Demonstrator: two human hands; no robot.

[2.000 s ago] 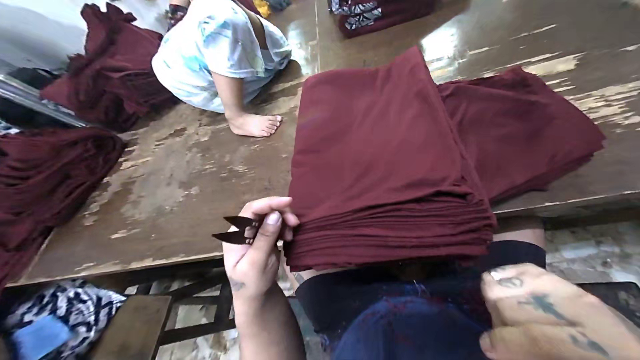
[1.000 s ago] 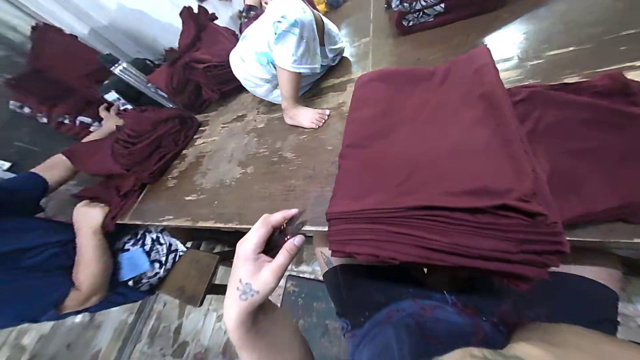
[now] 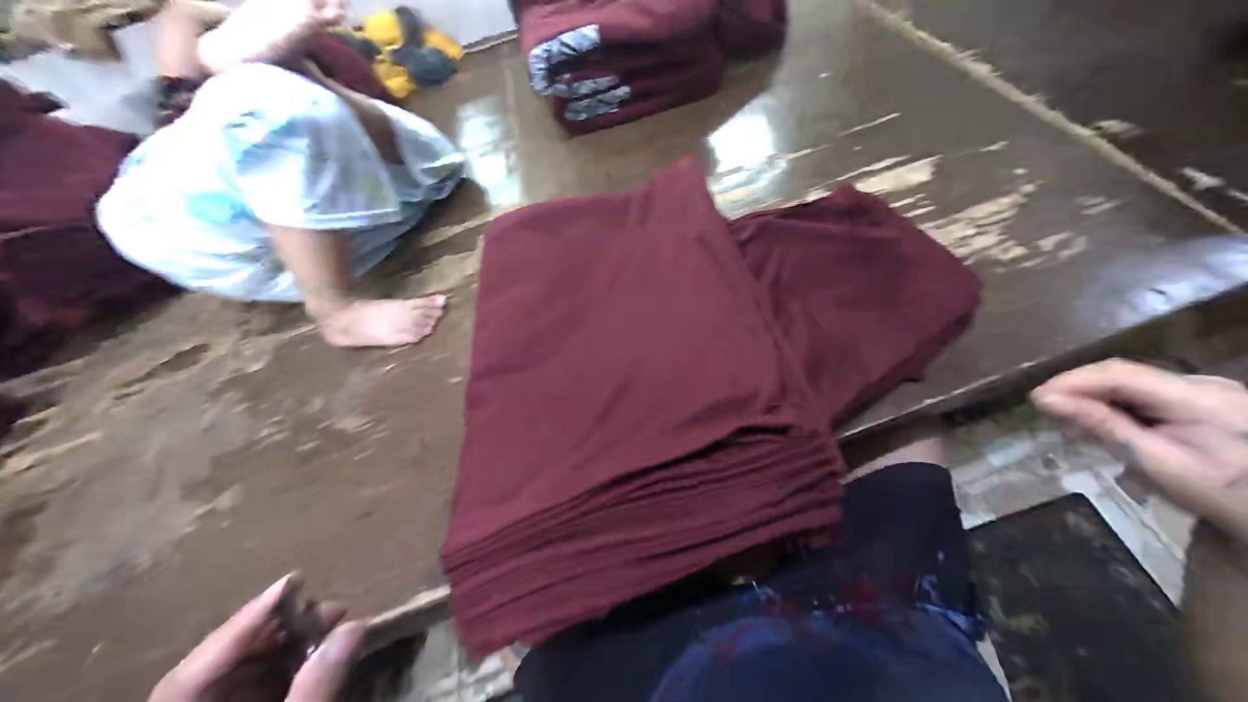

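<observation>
A stack of folded maroon cloth (image 3: 624, 361) lies at the table's near edge, its layered folds towards me, partly over my lap. Beside it on the right is a second maroon cloth pile (image 3: 858, 283). My left hand (image 3: 258, 648), at the bottom left, holds small dark thread snips (image 3: 300, 616), blurred and partly hidden by the fingers. Off the table edge on the right, my right hand (image 3: 1155, 424) is held with thumb and fingertips together, touching no cloth; whether a thread is between them I cannot tell.
A person (image 3: 263, 185) in pale clothes sits on the worn wooden table (image 3: 244, 468), one bare foot near the stack. More maroon cloth (image 3: 68, 205) is heaped at the left. A maroon bundle with patterned patches (image 3: 634, 58) and a yellow and grey item (image 3: 405, 54) lie farther back.
My right hand, low at the bottom edge a second ago, is now raised at the right, beyond the table edge. The view has swung right, and the worker in blue at the left is out of sight.
</observation>
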